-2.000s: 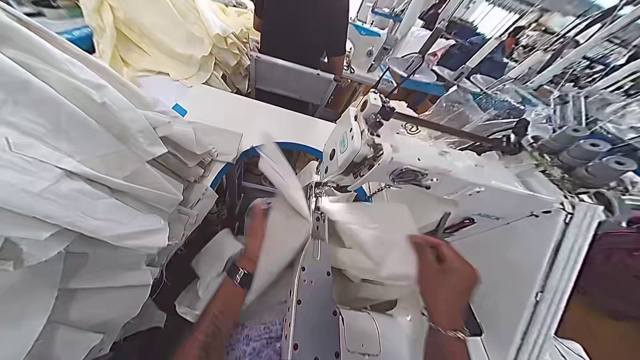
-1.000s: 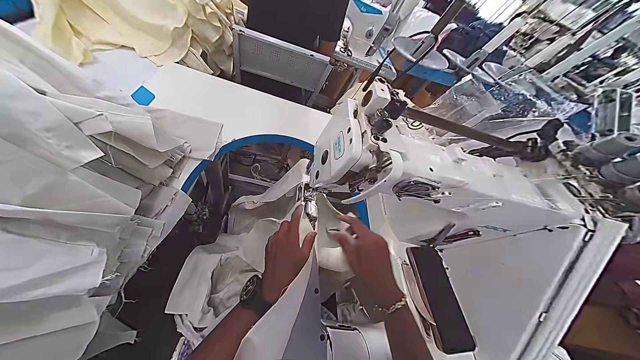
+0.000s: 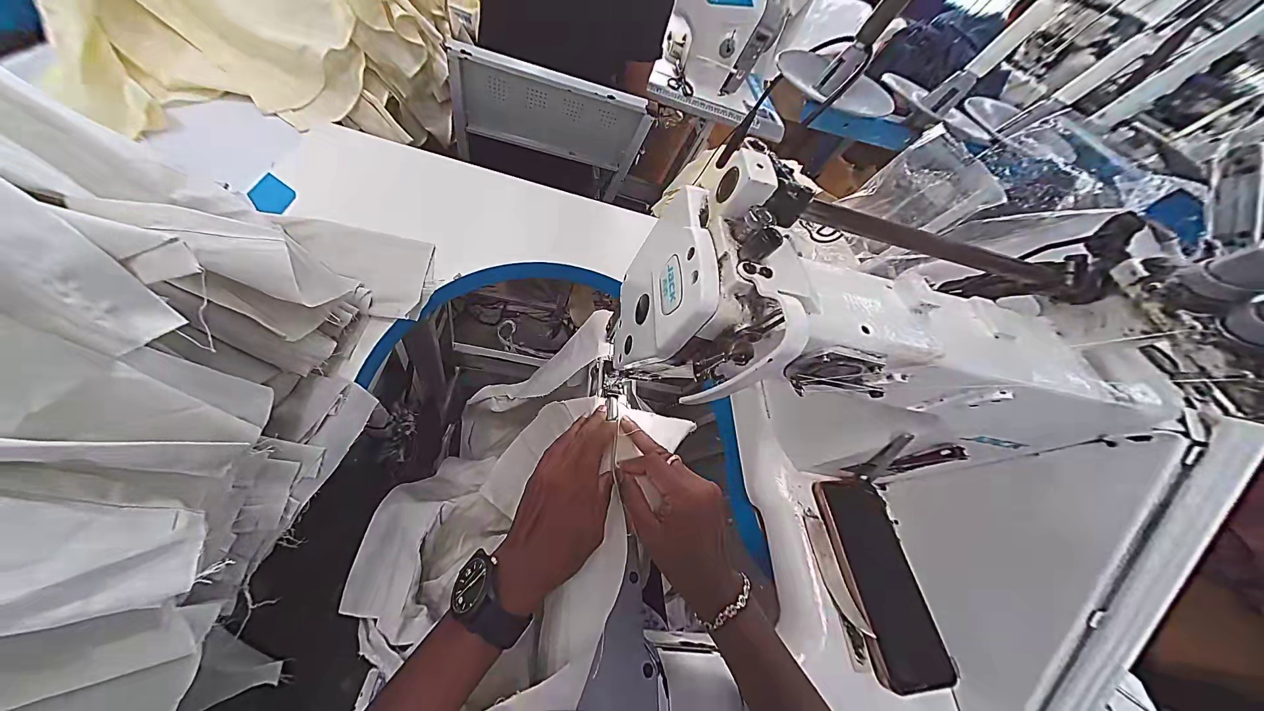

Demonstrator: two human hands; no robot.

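White fabric (image 3: 563,425) runs under the presser foot (image 3: 613,400) of a Jack industrial sewing machine (image 3: 671,286). My left hand (image 3: 558,509), with a black watch at the wrist, lies on the fabric just in front of the foot, fingertips close to it. On the other side of the seam line my right hand (image 3: 681,518), wearing a ring and a bracelet, pinches the fabric edge between thumb and fingers. The fingertips of both hands nearly meet. More of the fabric hangs in folds left of the narrow machine arm (image 3: 622,642).
Stacked white fabric pieces (image 3: 128,425) fill the left side. A blue-edged table cutout (image 3: 513,272) surrounds the sewing area. On the right lie a smartphone (image 3: 884,583) and small dark-handled snips (image 3: 923,459). Yellow fabric (image 3: 286,59) and a metal-backed chair (image 3: 548,109) stand behind, near a person in dark clothing.
Two seconds ago my hands were far apart, holding the fabric on either side of the foot; now they are close together before it. My right fingers have closed on the fabric since one second ago.
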